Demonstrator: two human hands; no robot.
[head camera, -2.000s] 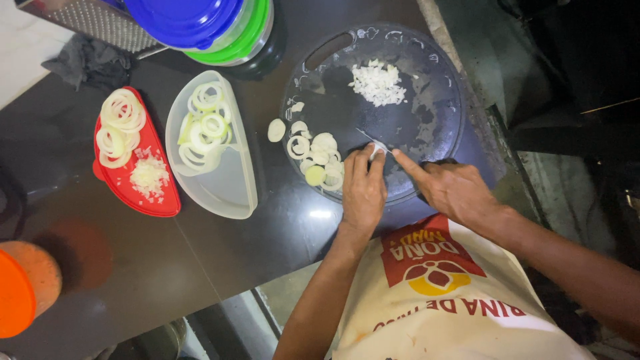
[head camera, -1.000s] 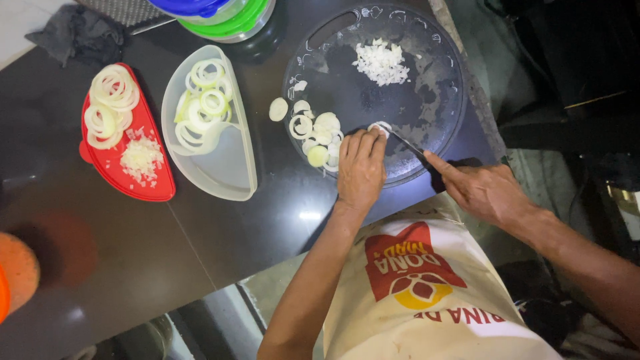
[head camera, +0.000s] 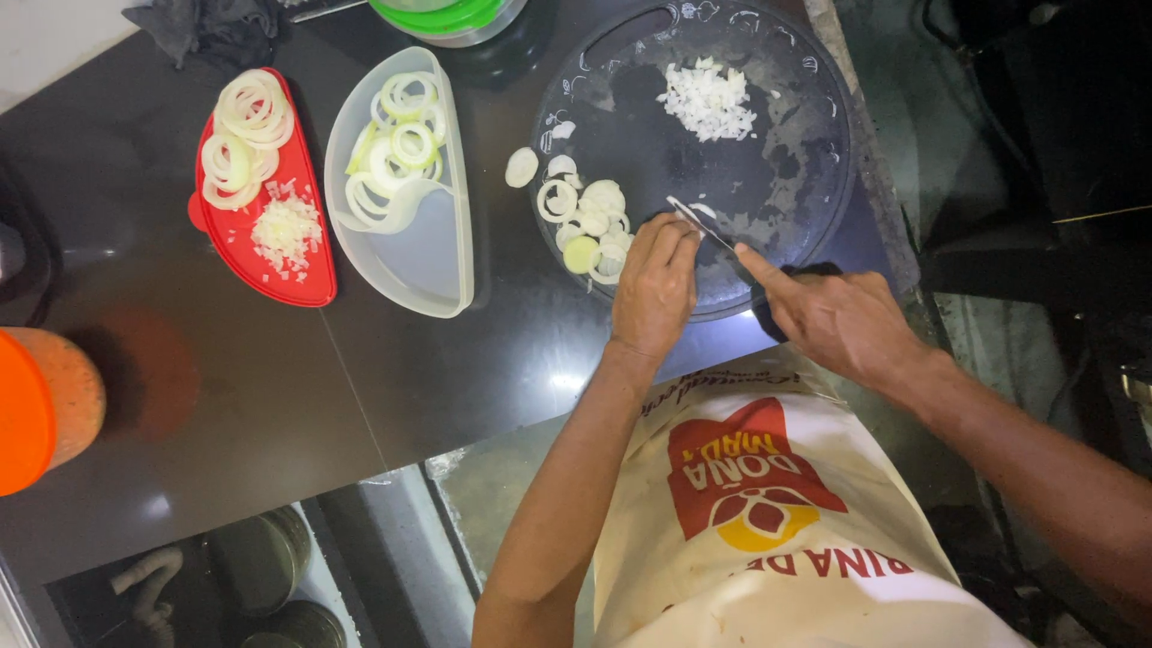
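Observation:
On a round dark cutting board, my left hand presses a piece of onion, mostly hidden under its fingertips. My right hand holds a knife with the index finger along it, the blade against the fingertips of my left hand. A thin white onion slice lies beside the blade. Chopped onion is heaped near the board's far edge. Onion slices and rings lie at the board's left, and one slice rests on the counter just off it.
A red half-round lid bears onion rings and chopped onion. Beside it, a translucent half-round container holds more rings. A container with a green lid and a dark cloth are at the back, and an orange-lidded jar stands left.
My right hand and the knife have shifted a little, the blade now lying closer along the fingertips of my left hand. My left hand stays on the onion piece.

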